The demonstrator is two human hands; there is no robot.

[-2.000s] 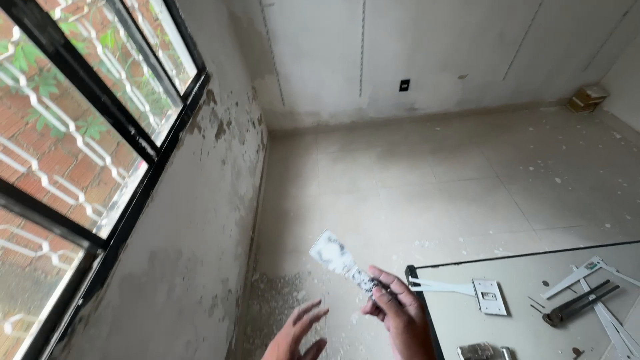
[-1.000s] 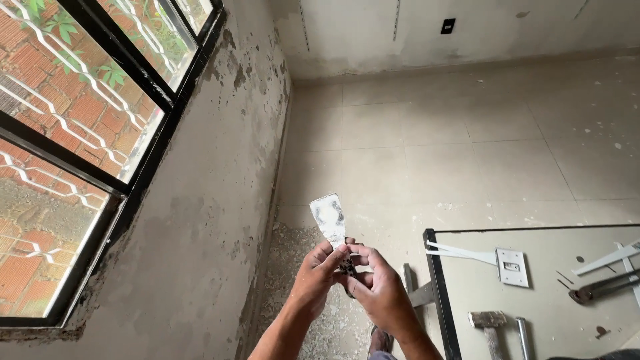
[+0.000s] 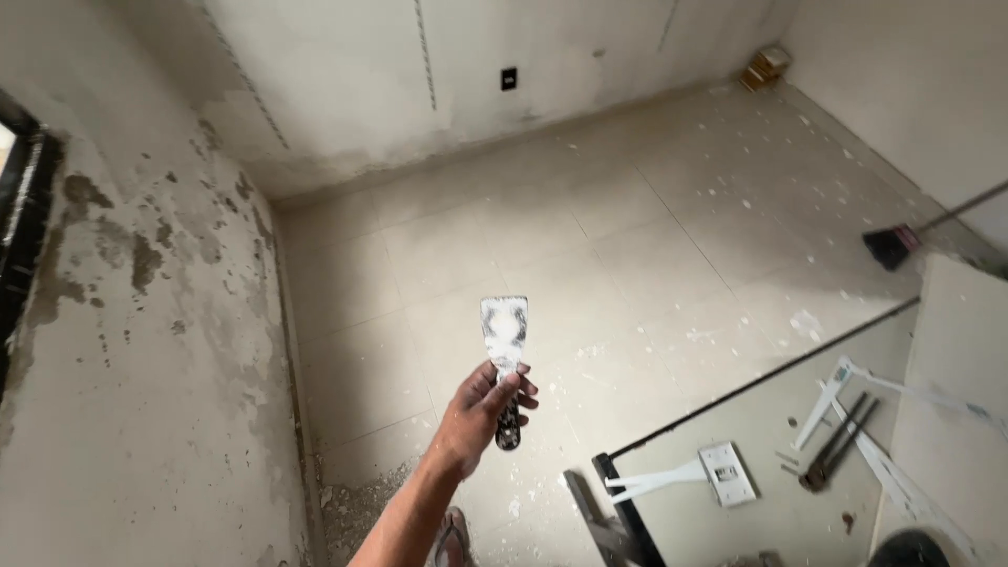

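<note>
My left hand (image 3: 476, 409) grips the handle of a putty knife (image 3: 504, 327) in front of me, over the tiled floor. The blade points away from me and is smeared with white material. Its dark, speckled handle end sticks out below my fingers. My thumb lies along the near side, and my fingertips show at the right of the handle. My right hand is out of view.
A dark-edged panel (image 3: 764, 379) at lower right holds a switch plate (image 3: 727, 473), white brackets (image 3: 819, 405) and a dark long-handled tool (image 3: 839, 441). A broom (image 3: 890, 246) stands beyond. Debris (image 3: 358, 504) lies by the peeling left wall (image 3: 181, 394), near a sandalled foot (image 3: 451, 539).
The putty knife was in my right hand, then between both hands; now only my left hand holds it. My right hand has left the view. The view has swung right, away from the window.
</note>
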